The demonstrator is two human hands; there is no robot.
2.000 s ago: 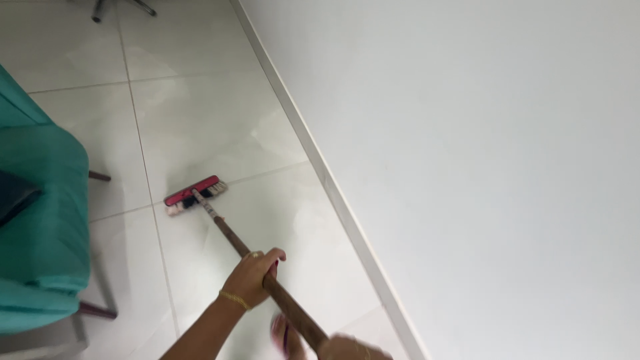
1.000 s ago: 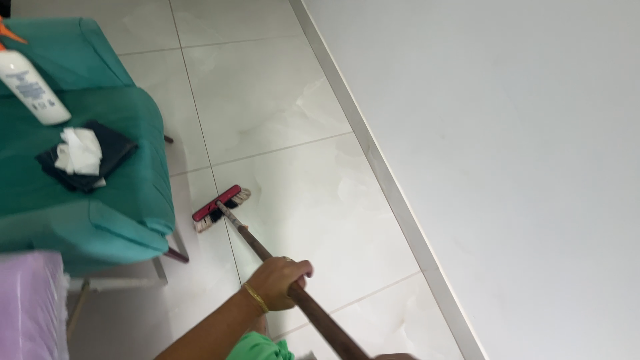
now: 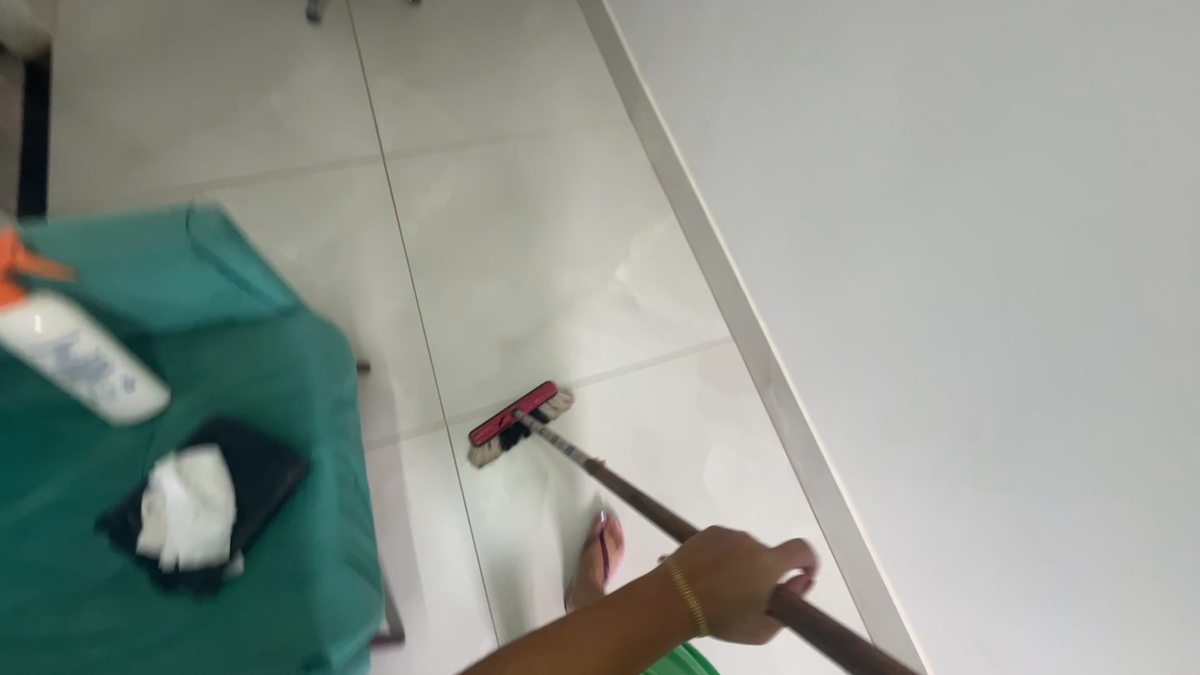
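Note:
My left hand (image 3: 741,586), with a gold-coloured bracelet at the wrist, is closed around the brown handle of a push broom (image 3: 647,502). The handle runs from the lower right up to the broom's red head (image 3: 514,412), which has pale and black bristles and rests on the tiled floor near a grout line. Past my left hand, the upper end of the handle leaves the frame at the bottom edge. My right hand is out of view.
A teal upholstered chair (image 3: 328,441) stands at left, holding a white spray bottle (image 3: 89,361), a dark folded cloth (image 3: 267,469) and crumpled white tissue (image 3: 192,506). A white wall with a baseboard (image 3: 750,347) borders the right. A foot in a flip-flop (image 3: 600,553) and a green rounded thing (image 3: 684,661) show below.
The view has shifted, bringing more of the chair's seat into sight. My right hand, at the bottom edge in the earlier frames, is out of view. My left hand remains on the handle.

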